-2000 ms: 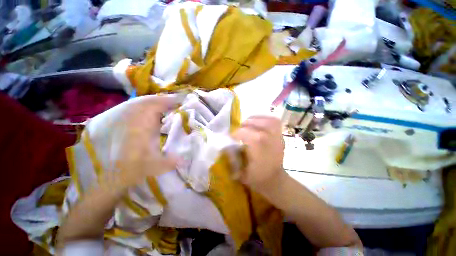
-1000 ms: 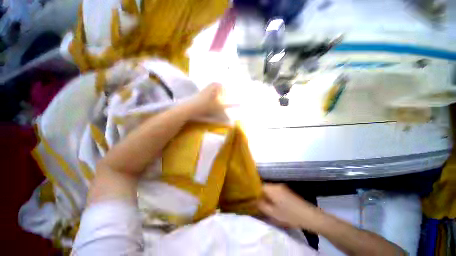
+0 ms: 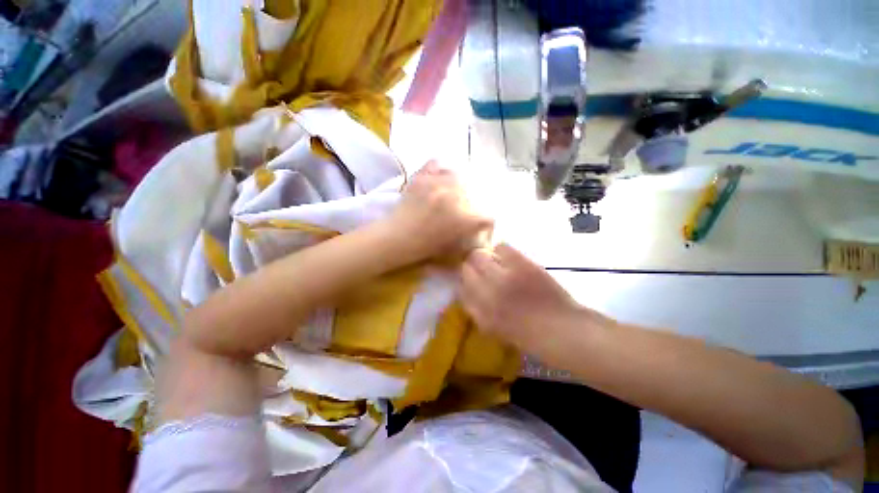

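My left hand and my right hand meet at the front edge of the machine bed, pinching the edge of the garment between their fingertips. The white fabric with narrow yellow strips lies bunched to the left and under my left forearm. The mustard-yellow fabric hangs below my hands, over the table edge toward my lap. The presser foot is to the right of my hands, with no cloth under it. The exact grip is partly lost in bright lamp glow.
The sewing machine fills the upper right. Yellow-green thread snips lie on the bed, with a tan printed label farther right. A pink cloth strip hangs at the top. More yellow cloth is piled upper left; dark red cloth is at the left.
My right hand has risen from the lower table edge to meet my left hand at the garment edge. The view has swung down toward the machine's needle area since two seconds ago.
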